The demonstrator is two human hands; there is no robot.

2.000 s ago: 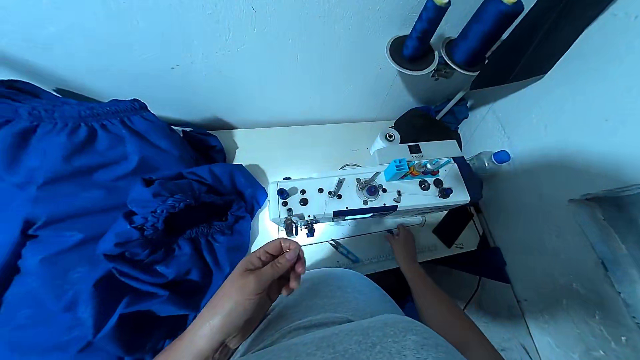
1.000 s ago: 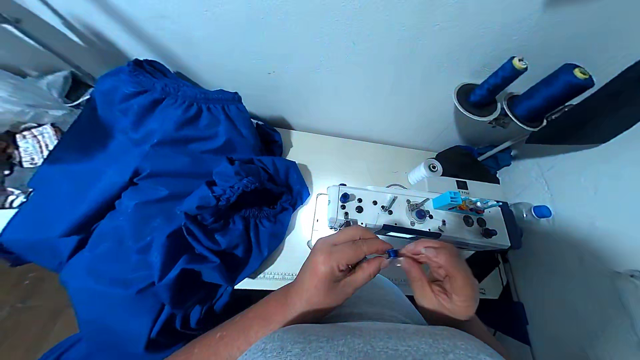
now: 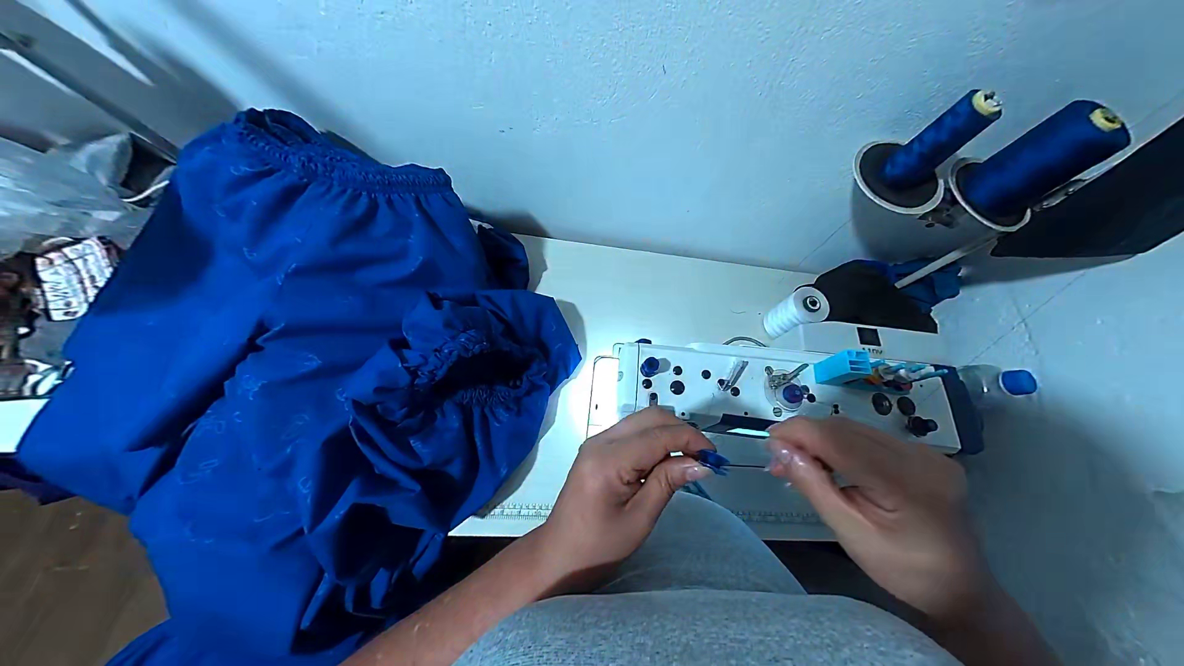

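My left hand (image 3: 629, 490) pinches a small blue piece (image 3: 712, 461), whose exact kind I cannot tell, between thumb and fingertips. From it a thin dark strand or rod (image 3: 747, 466) runs to my right hand (image 3: 860, 490), whose thumb and forefinger close on its other end. Both hands are in front of the white sewing machine (image 3: 703, 370), partly covering it. Left of the machine lies a blue garment (image 3: 277, 305) with gathered elastic edges, heaped over the table.
A white thread cone (image 3: 797, 312) and a light-blue holder (image 3: 842, 367) are at the machine. Two blue thread cones (image 3: 1045, 162) stand at upper right. A capped bottle (image 3: 1017, 382) is right of the machine. The white table (image 3: 647, 277) meets the wall; a plastic bag (image 3: 65, 194) lies far left.
Two seconds ago my right hand was low by the machine bed, apart from my left. Both hands came together in front of the machine, and now a short dark length shows between them. The view has shifted left.
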